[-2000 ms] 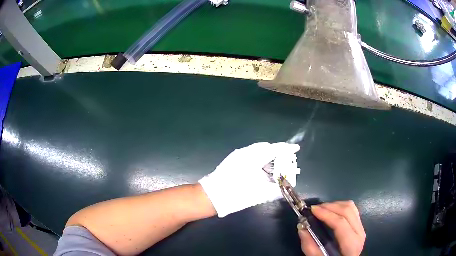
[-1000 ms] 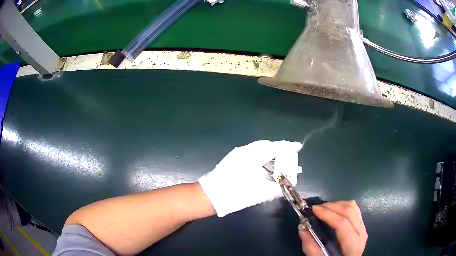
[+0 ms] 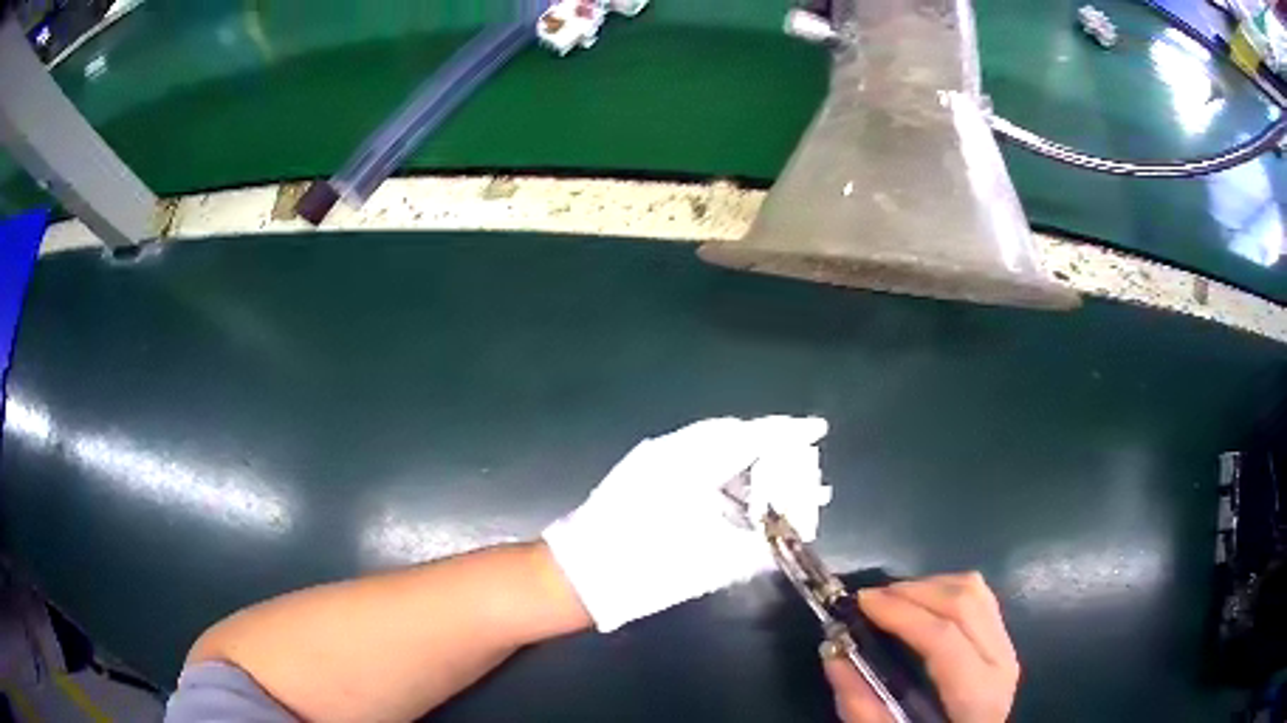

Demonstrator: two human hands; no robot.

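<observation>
My left hand [image 3: 663, 526], in a white knit glove, holds a white plastic insert [image 3: 793, 487] above the dark-green bench [image 3: 424, 353]. The insert blends with the glove, and part of it is hidden by the fingers. My bare right hand [image 3: 939, 643] holds the soldering iron [image 3: 826, 593] like a pen by its dark handle. The iron's worn metal tip points up and left and meets the insert's lower edge. Contacts and any solder at the tip are too small to make out.
A cloudy fume hood [image 3: 903, 184] hangs above and behind the hands. A clear tube [image 3: 424, 113] slants over the pale rail [image 3: 593, 211] and green belt. White parts [image 3: 572, 21] lie at the top. A grey post [image 3: 78, 134] stands left, a blue sheet [image 3: 17, 283] at the edge, a black fixture [image 3: 1249, 565] right.
Both hands, the insert and the iron appear slightly lower and left, as the view shifted a little. White parts on the belt show more at the top. The smoke seen earlier is no longer visible.
</observation>
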